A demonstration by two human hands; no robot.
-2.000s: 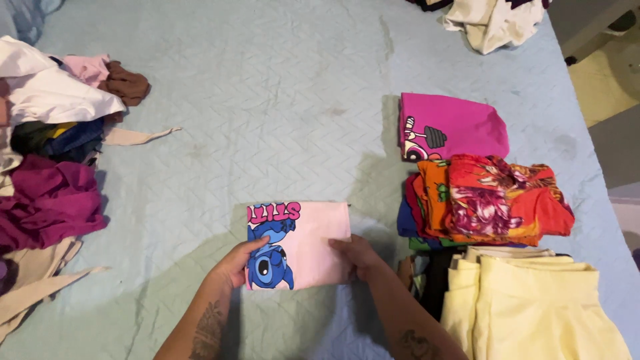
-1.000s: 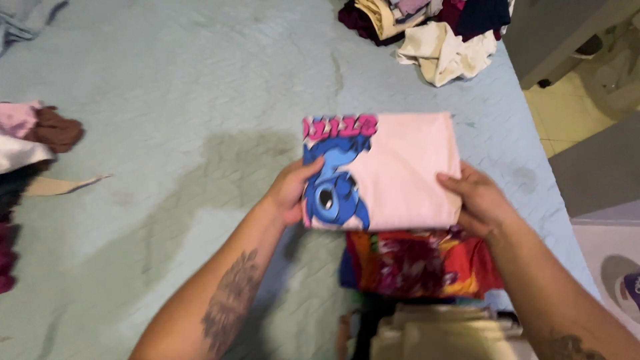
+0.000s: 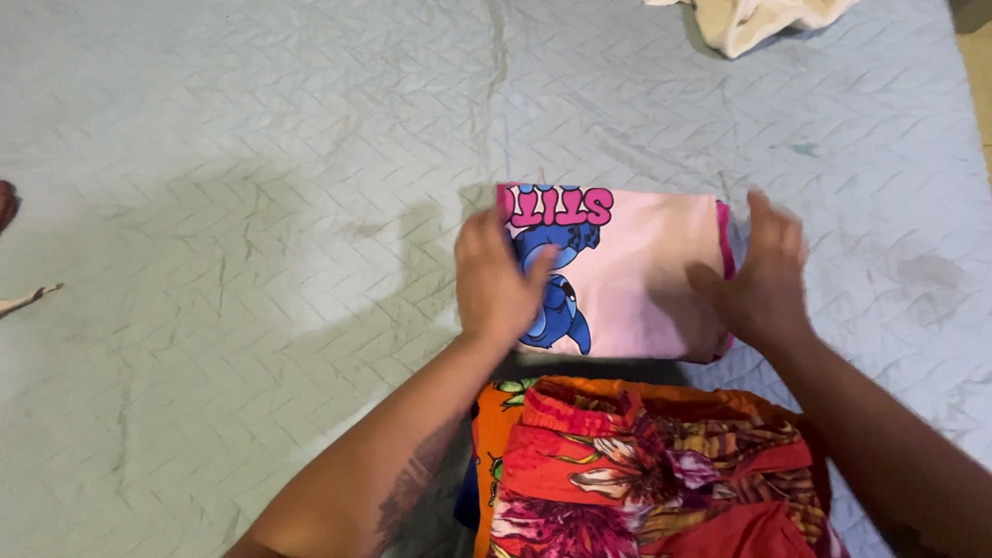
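A folded pink garment (image 3: 643, 271) with a blue cartoon character and pink lettering lies on top of a folded magenta garment (image 3: 726, 240), whose edge shows at the right. My left hand (image 3: 500, 275) is at the pink garment's left edge, thumb over the print and fingers spread. By its right edge is my right hand (image 3: 756, 271), blurred, with fingers apart and thumb over the cloth. Neither hand grips the fabric. Just below the pink garment sits a stack of folded clothes, with a red floral garment (image 3: 573, 465) over an orange one (image 3: 488, 426).
A light blue-green quilted bedcover (image 3: 232, 232) lies under everything. A crumpled cream cloth (image 3: 744, 23) is at the top right. Parts of a brown cloth (image 3: 6, 203) and a pale strip of cloth (image 3: 27, 301) show at the left edge.
The pink garment, held in both hands before, now lies on the magenta one, and both hands have let go of it. The view has shifted closer to the stacks.
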